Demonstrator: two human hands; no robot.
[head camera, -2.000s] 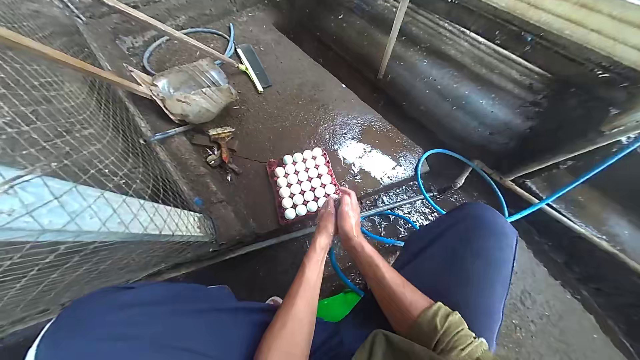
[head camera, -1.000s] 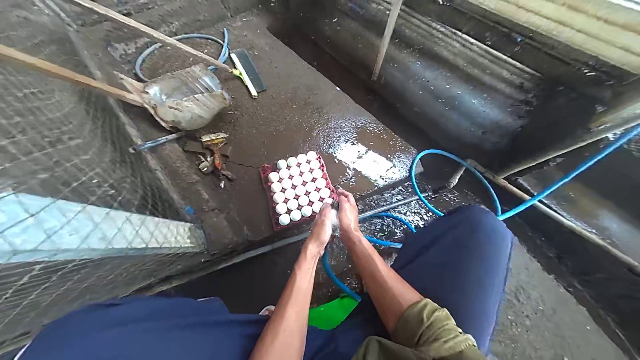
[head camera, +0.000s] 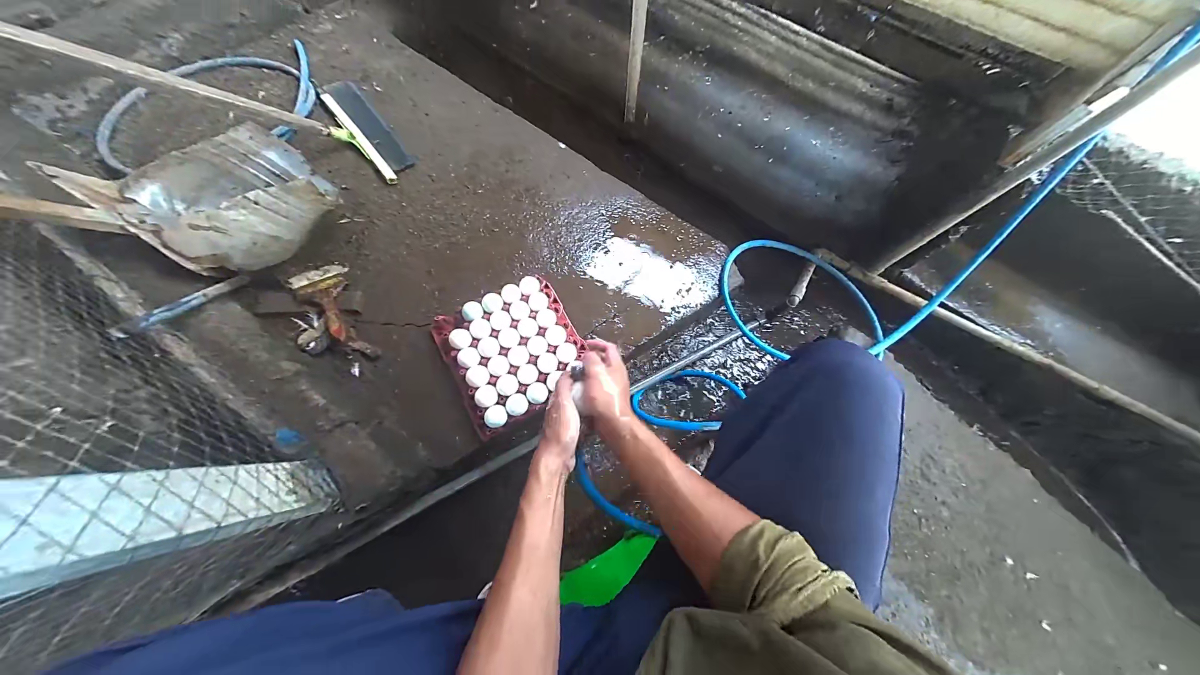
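Note:
A red egg tray filled with rows of white eggs lies on the wet concrete ledge. At its lower right corner my left hand and my right hand are close together, palms facing. A white object, seemingly an egg, shows between them, with a small dark thing at its top. My right hand's fingers curl round the white object. My left hand lies against its other side, fingers pointing up. The fingers hide part of it.
Blue hose loops right of the hands. A green object is between my legs. A metal dustpan, a floor squeegee or broom and an old brush lie on the ledge at left. Wire mesh stands at the left.
My hands stay together beside the tray; my right hand's fingers now curl more over the white object than before.

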